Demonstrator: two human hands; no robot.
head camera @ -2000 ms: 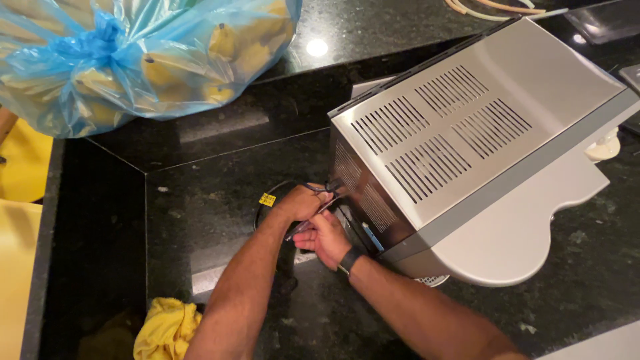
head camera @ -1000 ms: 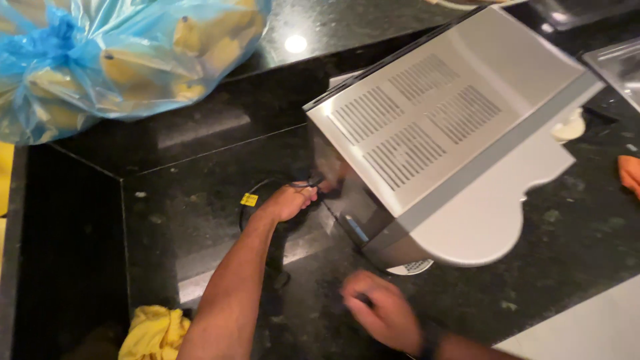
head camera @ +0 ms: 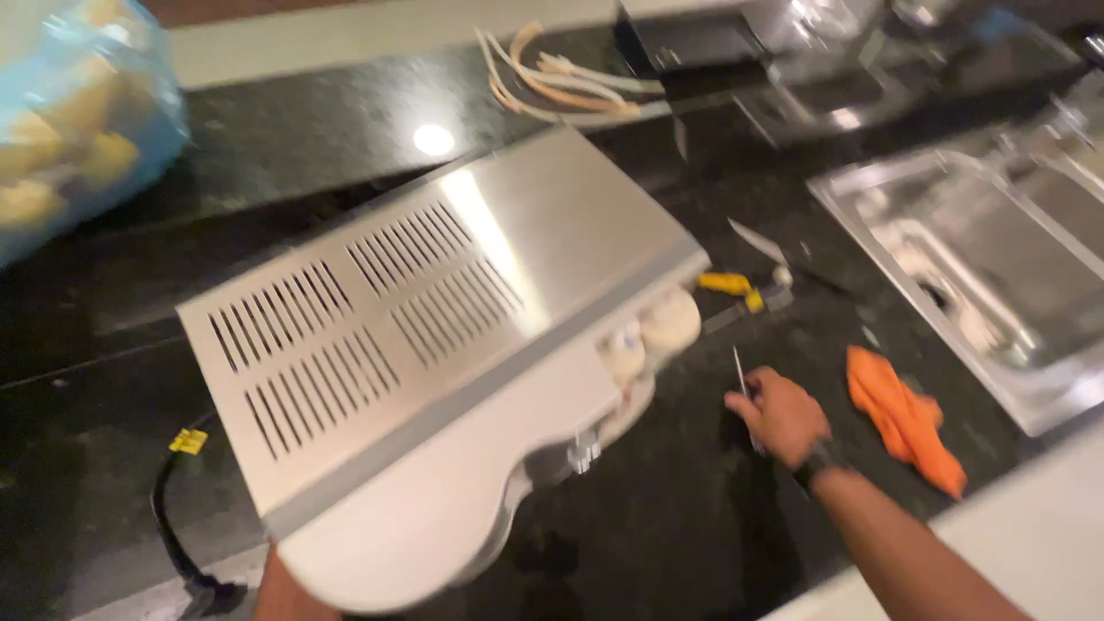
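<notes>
My right hand (head camera: 780, 418) is over the dark countertop, right of a stainless-steel and white appliance (head camera: 448, 310) with vent slots. Its fingers close on a thin metal tool (head camera: 739, 371), too blurred to name exactly. Only my left forearm (head camera: 289, 591) shows, at the bottom left; the hand is hidden by the appliance. A black power cable (head camera: 164, 509) with a yellow tag (head camera: 189, 441) curves beside the appliance's left end. Near its right end, a yellow object (head camera: 729, 283) and a pointed pale object (head camera: 757, 239) rest on the counter.
An orange cloth (head camera: 901, 418) lies between my right hand and a steel sink (head camera: 918, 297). Pale tubing (head camera: 569, 95) is looped on the raised ledge behind. A translucent blue bag (head camera: 82, 129) with yellowish contents stands at the upper left.
My right hand has left the appliance's left end and is now right of it, with a thin tool. My left hand, earlier at the cable, is now hidden. The view has swung right.
</notes>
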